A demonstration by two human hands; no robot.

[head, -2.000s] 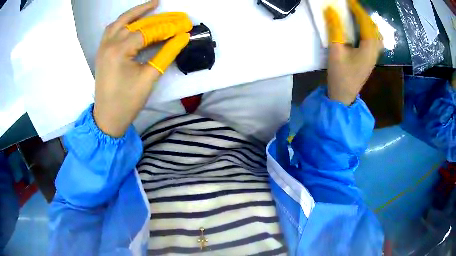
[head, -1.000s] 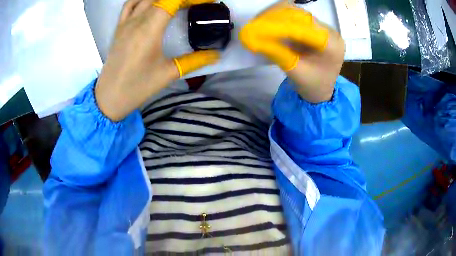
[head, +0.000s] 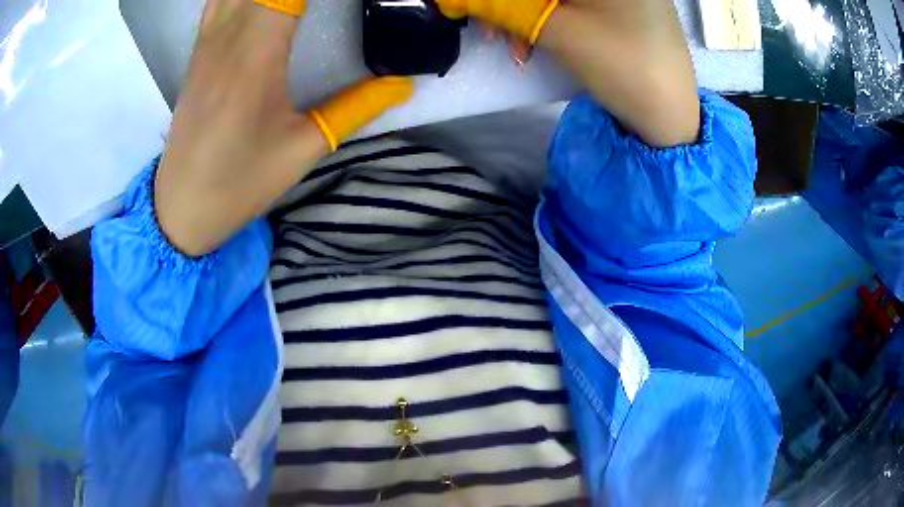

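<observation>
A black smartwatch body (head: pixel 410 45) lies on the white foam mat (head: pixel 496 84) at the top of the view, its upper part cut off by the edge. My left hand (head: pixel 243 109), with yellow finger cots, is at its left; the thumb points at its lower edge and the fingers run out of the picture. I cannot tell if the left hand grips it. My right hand (head: pixel 585 45) is at its upper right, with cot-covered fingers at its corner. Whether the right fingers hold anything is hidden.
A cream block with white edges (head: pixel 731 24) lies at the mat's right. Large white sheets (head: pixel 79 109) lie at the left. Clear crinkled plastic (head: pixel 877 59) is at the far right on the green bench. A brown box-like shape (head: pixel 783 144) is below the bench edge.
My right hand has left the cream block and moved left to the watch. My left hand has opened wider around the watch's left side. The view has shifted, so the watch sits higher.
</observation>
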